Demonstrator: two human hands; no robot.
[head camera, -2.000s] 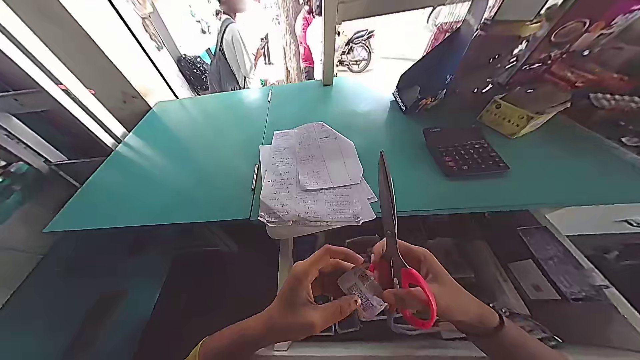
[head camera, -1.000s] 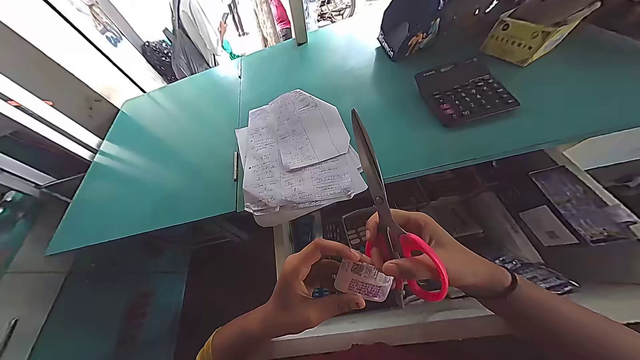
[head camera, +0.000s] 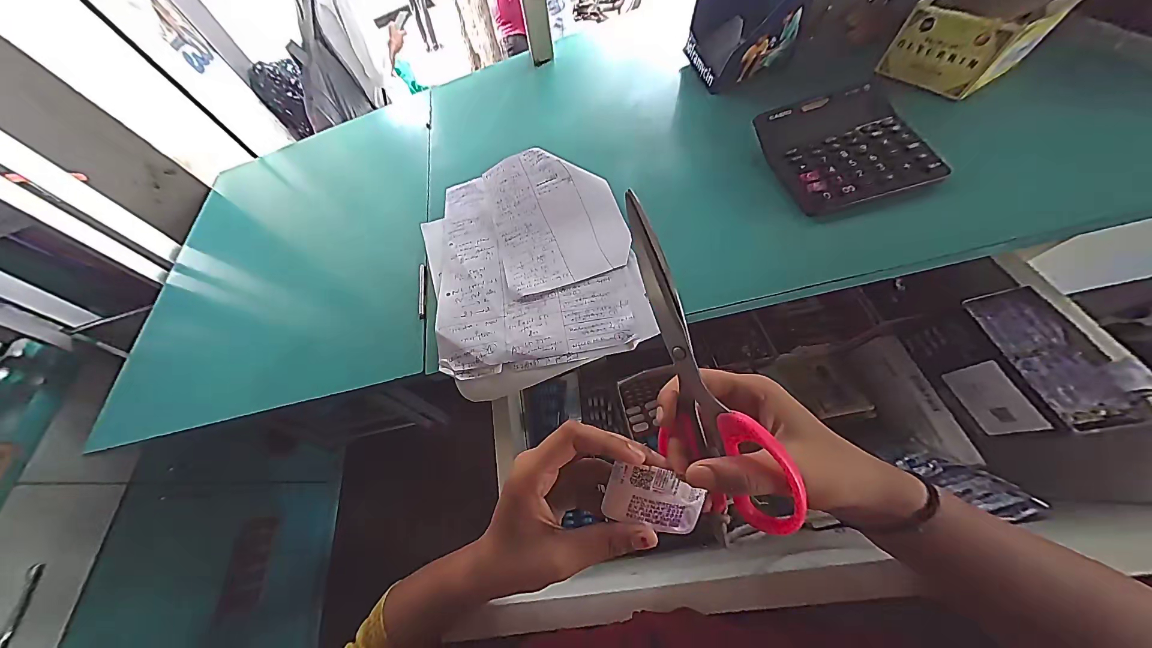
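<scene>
Between the thumb and fingers of my left hand (head camera: 558, 513) is a small piece of printed blister strip (head camera: 654, 497), its printed back turned up. My right hand (head camera: 792, 450) has its fingers around the red handles of a pair of scissors (head camera: 681, 351). The dark blades point up and away, over the counter edge, and look closed together. My right thumb and fingertips are close to the strip's right end; whether they touch it I cannot tell. Handwritten paper sheets (head camera: 549, 252) lie stacked at the counter's near edge, just left of the blades.
On the green counter (head camera: 315, 270) are a black Casio calculator (head camera: 850, 148), a dark blue carton (head camera: 742, 40) and a yellow carton (head camera: 963, 45). Below it, an open drawer holds boxes and blister packs (head camera: 972, 486). A person (head camera: 337, 63) with a bag stands outside, beyond the counter.
The strip now shows its printed back flatter toward me than two seconds ago. Both hands remain close together, with the scissors still in my right hand. The view has tilted down.
</scene>
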